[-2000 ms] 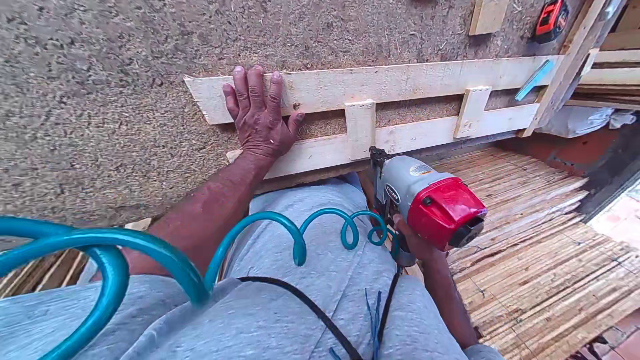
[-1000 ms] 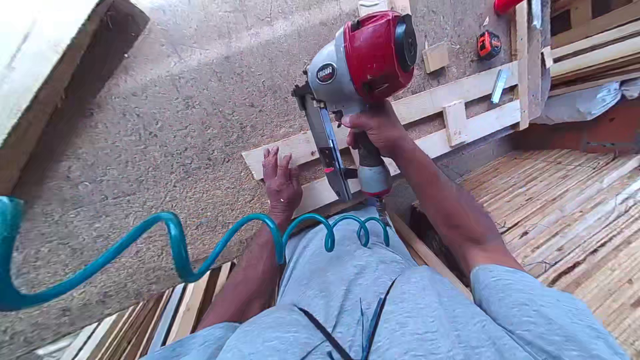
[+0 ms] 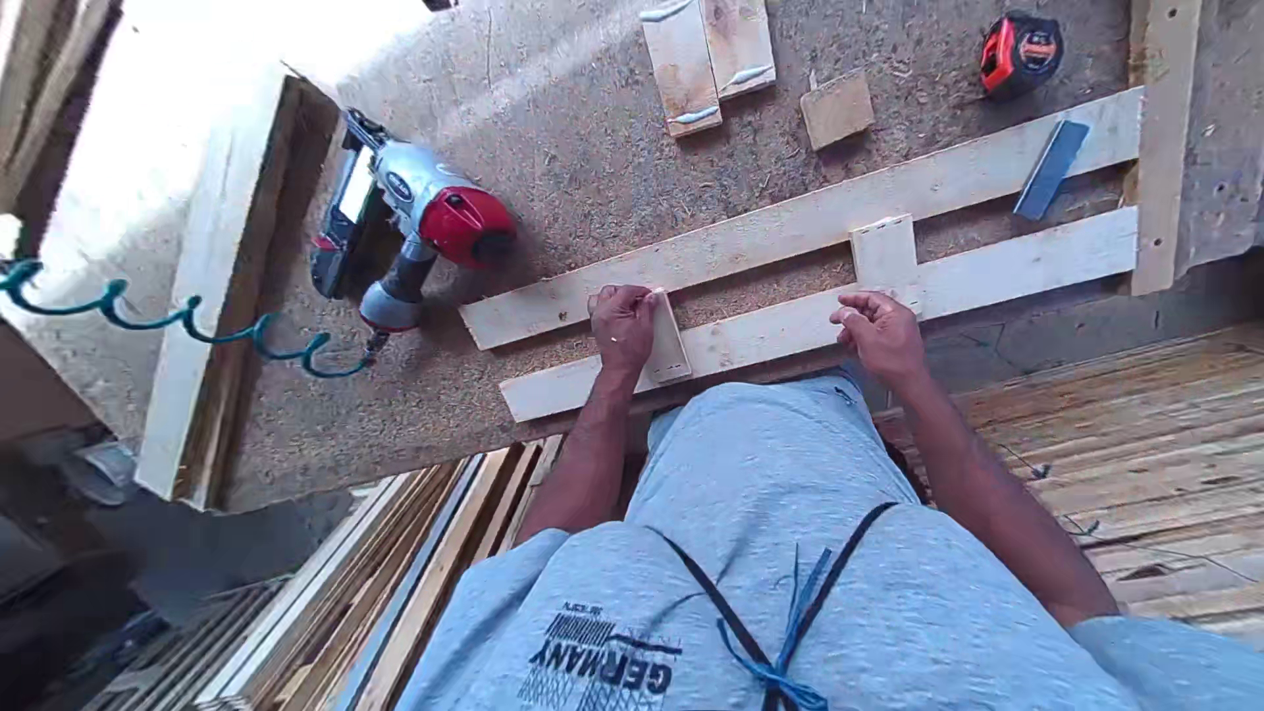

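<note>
Two long pale wooden slats, an upper one [image 3: 770,222] and a lower one [image 3: 770,331], lie side by side with a gap, bridged by a left crosspiece [image 3: 669,341] and a right crosspiece [image 3: 886,259]. My left hand [image 3: 622,331] is at the left crosspiece, fingers closed around its upper edge as far as I can see. Near the lower end of the right crosspiece, my right hand [image 3: 882,336] hovers with bent fingers; whether it pinches something small is unclear. A red and grey pneumatic nail gun [image 3: 425,217] lies left of the slats, joined to a teal coiled hose [image 3: 188,321].
Short boards with white glue [image 3: 681,74], a small wood block [image 3: 837,109] and a tape measure [image 3: 1022,54] lie beyond the slats. A blue-grey strip [image 3: 1052,170] rests across them at right. A thick timber [image 3: 212,296] borders the left; stacked slats [image 3: 1136,474] stand at right.
The nail gun, held in my right hand in both earlier frames, now lies on the bench at left. My right hand has come back to the slats. The view has shifted.
</note>
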